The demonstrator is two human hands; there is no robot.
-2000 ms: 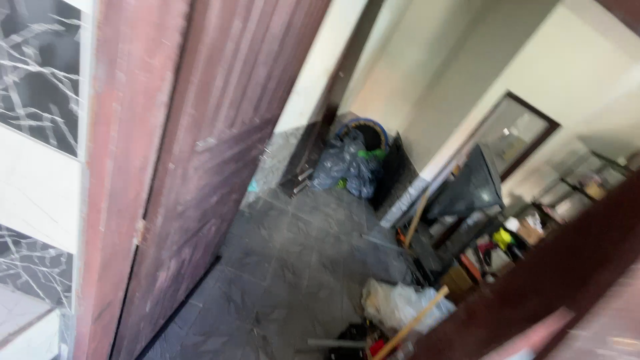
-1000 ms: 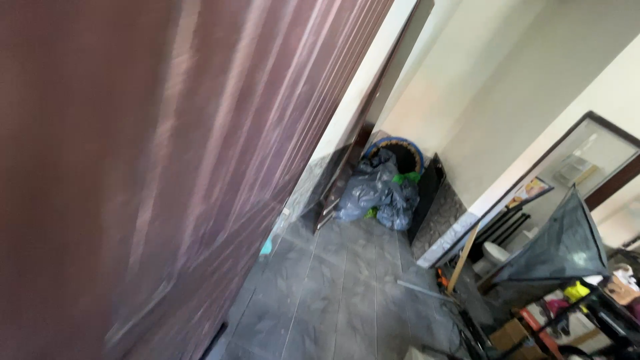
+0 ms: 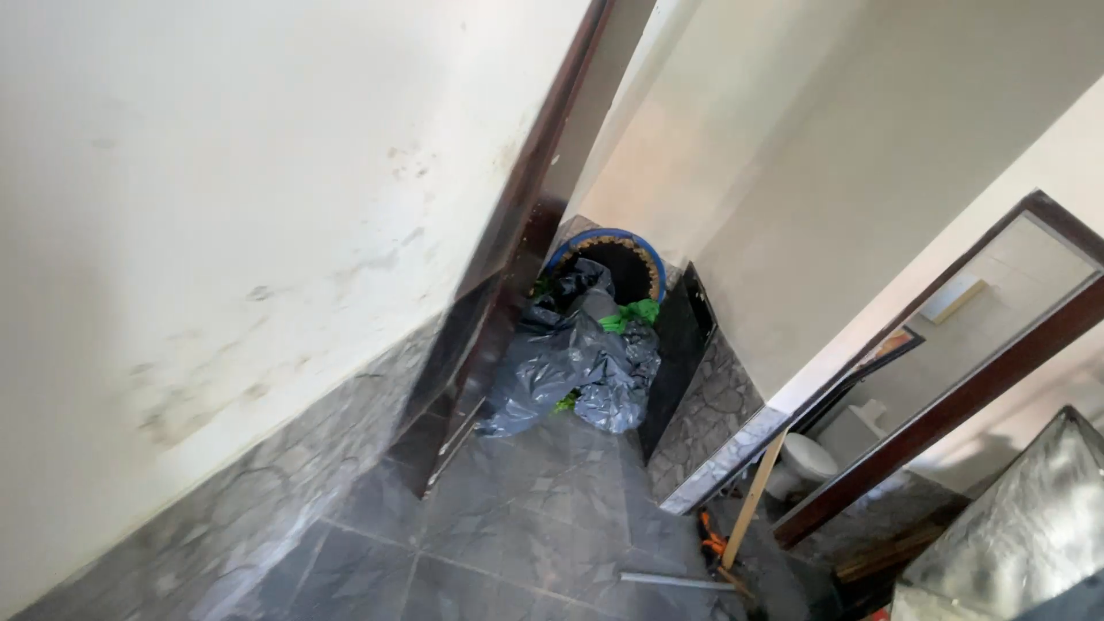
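Note:
Neither my left hand nor my right hand shows in the head view. Dark plastic bags (image 3: 552,366) lie heaped on the floor at the middle, with a bright green piece (image 3: 634,316) on top. Behind them leans a round black thing with a blue rim (image 3: 662,272). A black flat panel (image 3: 677,362) stands to their right, and a dark brown door or board (image 3: 483,345) stands at their left.
A stained white wall (image 3: 259,216) fills the left. Grey floor tiles (image 3: 517,526) run toward the bags. At the right are a wooden stick (image 3: 755,500), a metal bar (image 3: 677,581), an orange object (image 3: 711,536), a brown frame (image 3: 940,414), a toilet (image 3: 806,457) and a grey sheet-like object (image 3: 1018,517).
The view has moved forward past the reddish-brown door, which filled the left earlier and is out of sight now. The heaped bags look nearer.

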